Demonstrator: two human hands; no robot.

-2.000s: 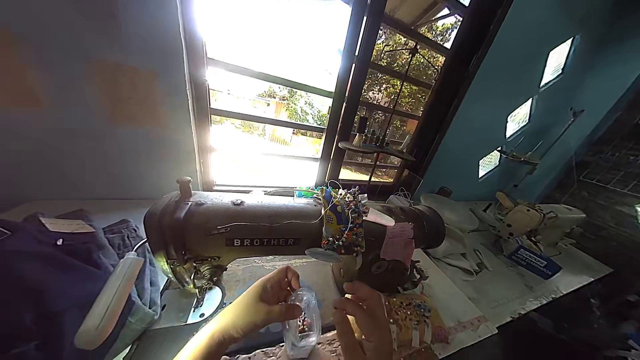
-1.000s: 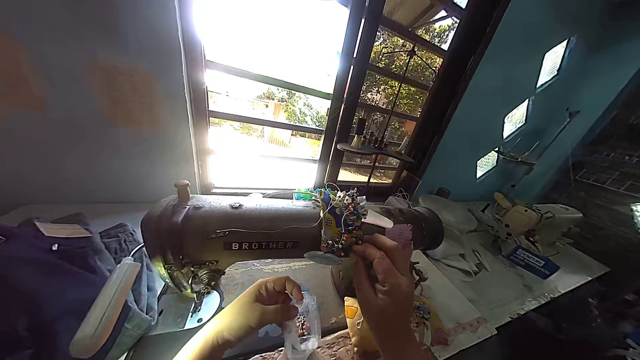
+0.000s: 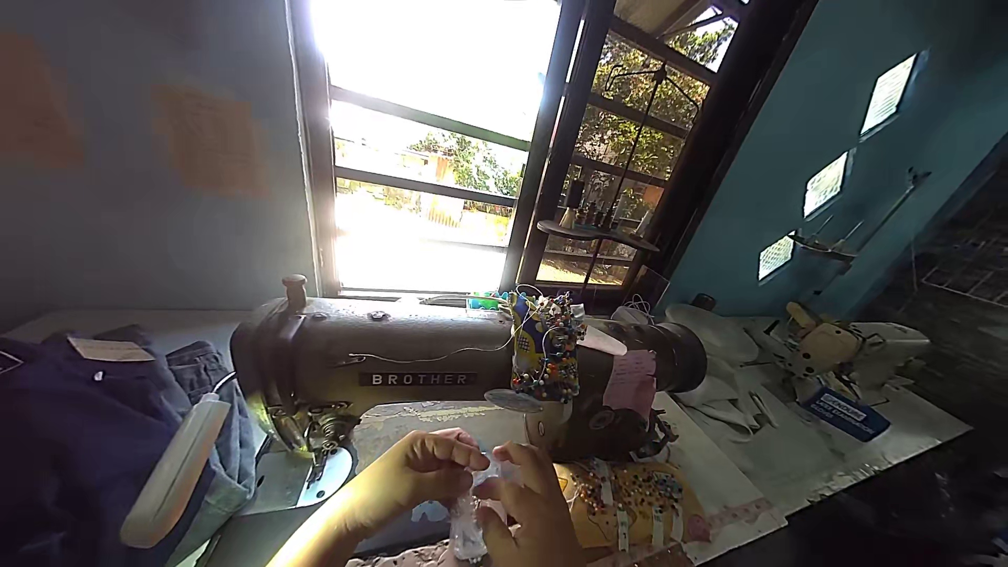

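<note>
My left hand (image 3: 425,480) grips the upper edge of a small clear plastic bag (image 3: 470,528) in front of the Brother sewing machine (image 3: 441,335). My right hand (image 3: 531,504) is at the bag's right side, fingers curled close to its mouth; whether it holds anything cannot be told. Contents of the bag are hard to make out. A pincushion full of coloured ball-head pins (image 3: 547,346) is fixed on the machine's arm. To the right of my right hand lies a yellow pin-covered cushion (image 3: 630,504).
Dark blue garments (image 3: 79,425) lie at the left, beside a white elongated lamp (image 3: 177,472). A pink paper note (image 3: 630,382) hangs on the machine. Farther right are a blue box (image 3: 845,413), white cloth (image 3: 724,402) and a second sewing machine (image 3: 858,346).
My right hand has come down from the pincushion on the machine to the bag, beside my left hand. The left hand stays at the bag.
</note>
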